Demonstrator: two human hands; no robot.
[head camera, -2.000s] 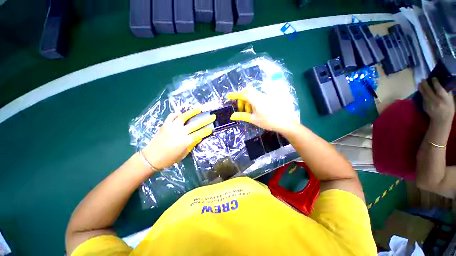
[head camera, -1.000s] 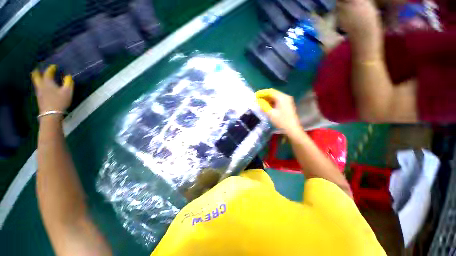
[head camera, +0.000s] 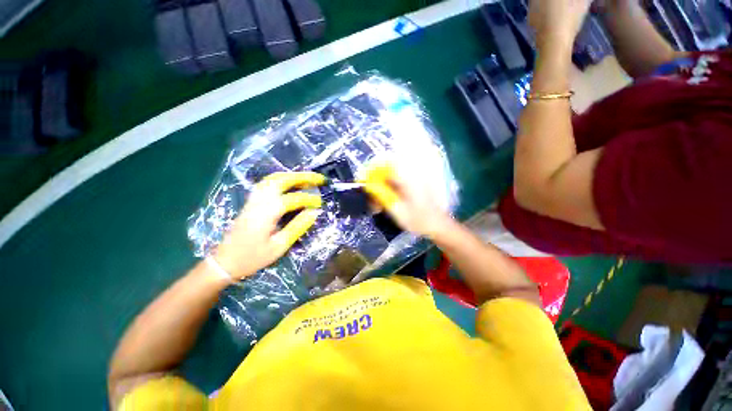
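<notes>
A dark housing (head camera: 347, 202) lies over the middle of the bagged parts tray, between my hands. My left hand (head camera: 269, 221), with yellow finger cots, has its fingertips closed on the left side of the housing. My right hand (head camera: 401, 199) is blurred at its right side, fingers bent near a small pale strip; what it grips cannot be told. The parts tray, with dark parts in pockets, sits under crinkled clear film (head camera: 297, 148) with strong glare.
Dark housings (head camera: 241, 28) stand in a row beyond the white edge strip (head camera: 180, 116), others at far left. At right a neighbour in maroon (head camera: 650, 160) reaches over more housings (head camera: 485, 100). A red stool (head camera: 546, 277) and crumpled white material (head camera: 662, 369) are below right.
The view has swung. My left hand has come back from the housings beyond the white strip to the tray and holds a housing. My right hand has moved from the tray's right edge to its middle.
</notes>
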